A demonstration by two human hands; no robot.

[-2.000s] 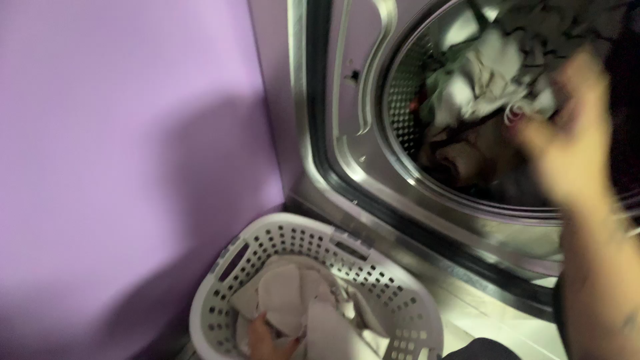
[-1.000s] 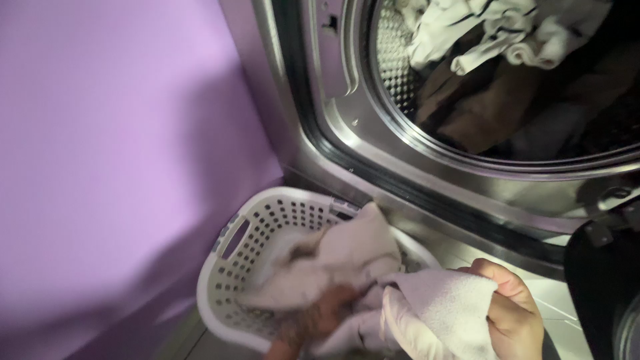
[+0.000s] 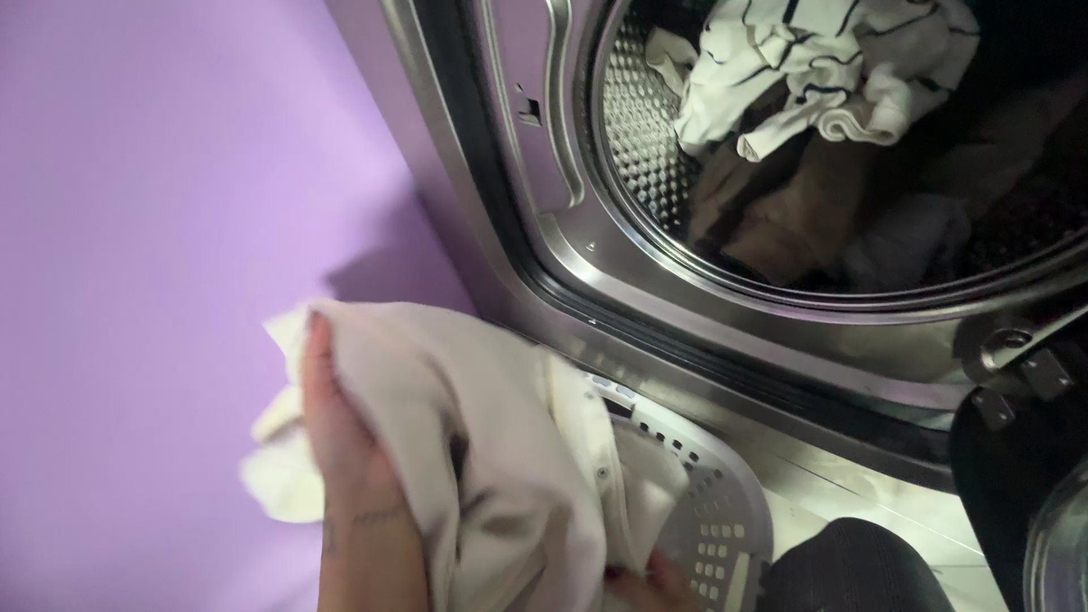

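A cream garment with a buttoned edge (image 3: 501,425) is lifted over the laundry basket. My left hand (image 3: 340,425) grips its upper left part, fingers partly covered by the cloth. Low in the view, my right hand (image 3: 650,586) is at the garment's lower edge, blurred and partly cut off by the frame; its grip is unclear. The white perforated plastic laundry basket (image 3: 748,501) is largely hidden behind the cloth. Inside the metal drum (image 3: 646,144), a white garment with dark lines (image 3: 790,68) lies over brown and darker clothes (image 3: 799,212).
The machine's metal front (image 3: 663,306) surrounds the drum opening. Its dark door (image 3: 1011,476) is open at the lower right. A purple wall (image 3: 170,212) stands on the left. A dark rounded object (image 3: 858,569) rests near the light tiled floor (image 3: 816,484) beside the basket.
My left hand has raised the cream garment up and left from the basket. My right hand has moved left from near the door. The small light cloth it held is no longer distinguishable.
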